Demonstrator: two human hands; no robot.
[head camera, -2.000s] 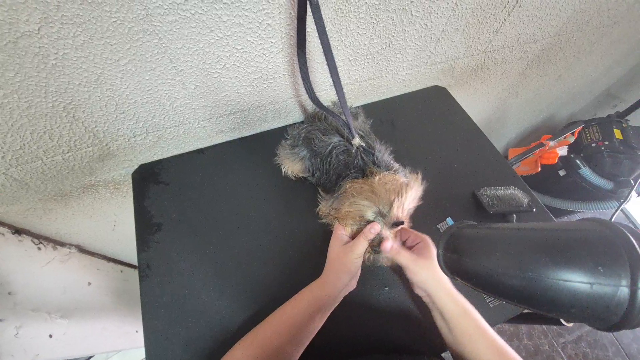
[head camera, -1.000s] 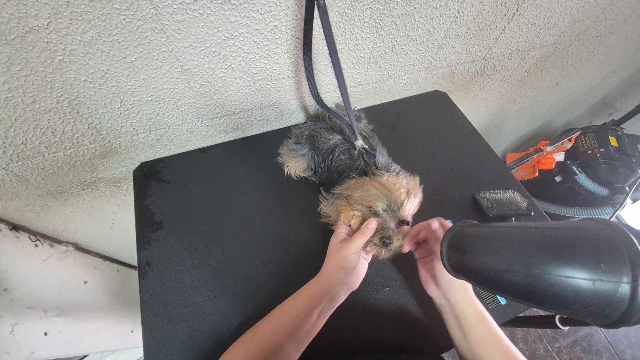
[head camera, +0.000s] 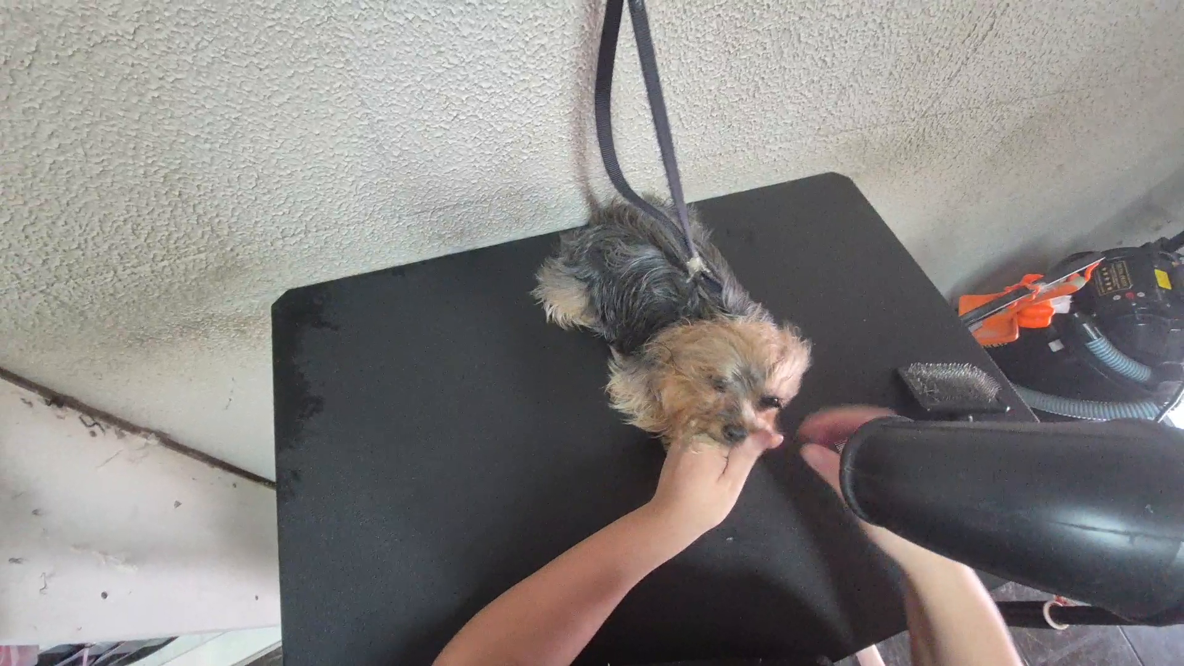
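A small dog (head camera: 647, 296) with a dark grey back and a tan head lies on a black grooming table (head camera: 444, 416). A dark strap loop (head camera: 661, 129) hangs from above and reaches its neck. My left hand (head camera: 708, 476) cups the dog's chin from below, its fingers against the muzzle. Right of the dog's face is my right hand (head camera: 837, 439), blurred and partly hidden by a black dryer nozzle (head camera: 1008, 509); whether it holds anything cannot be made out. A slicker brush (head camera: 953, 387) rests pins up near the table's right edge.
A textured wall (head camera: 370, 120) runs along the table's far side. Beyond the right edge stands a black machine (head camera: 1128, 305) with a grey-blue ribbed hose (head camera: 1091, 405) and an orange item (head camera: 1017, 310) beside it. The nozzle reaches over the table from the right.
My right hand was at the dog's muzzle two seconds ago and has moved right, away from it. My left hand, at the side of the muzzle before, is now beneath the chin.
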